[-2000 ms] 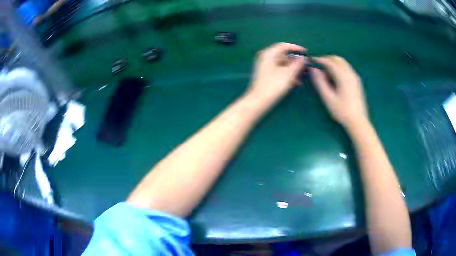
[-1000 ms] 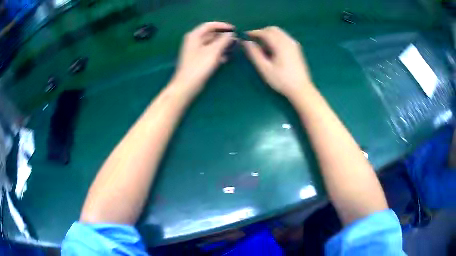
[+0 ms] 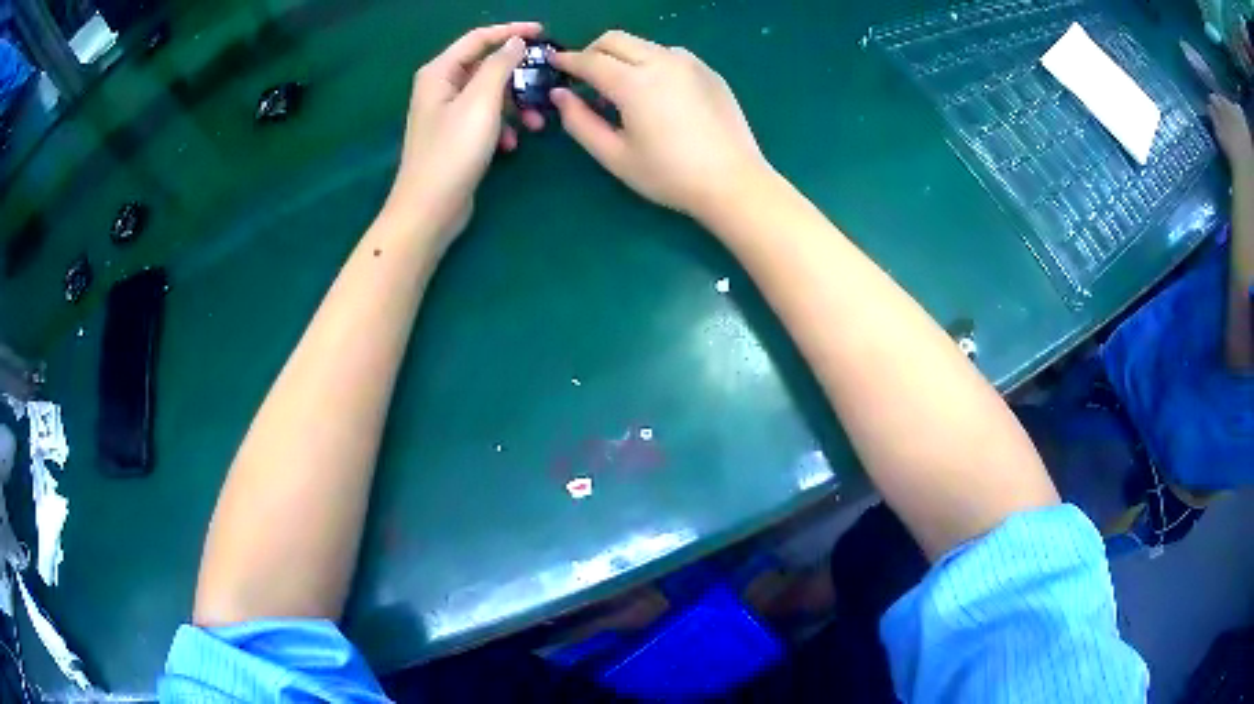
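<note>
A small black unit [image 3: 535,77] with silver marks on its face is held between both hands above the far part of the green bench. My left hand [image 3: 465,99] grips its left side between thumb and fingers. My right hand [image 3: 660,113] has its thumb and index fingertips at the unit's right side. Whether a smaller part is between the fingertips cannot be told. Several similar black units lie at the left, one of them nearer the hands [image 3: 279,102].
A black smartphone [image 3: 132,371] lies at the left, with crumpled white paper [image 3: 47,481] at the left rim. A clear tray [image 3: 1001,179] with a white paper slip [image 3: 1100,91] lies at the right. Another person's arm [image 3: 1242,234] shows at the right edge. White scraps dot the bench.
The view has swung to the right, so the bench things sit further left and the whole tray shows. The unit's silver-marked face now shows between my fingers; earlier it was mostly hidden and blurred.
</note>
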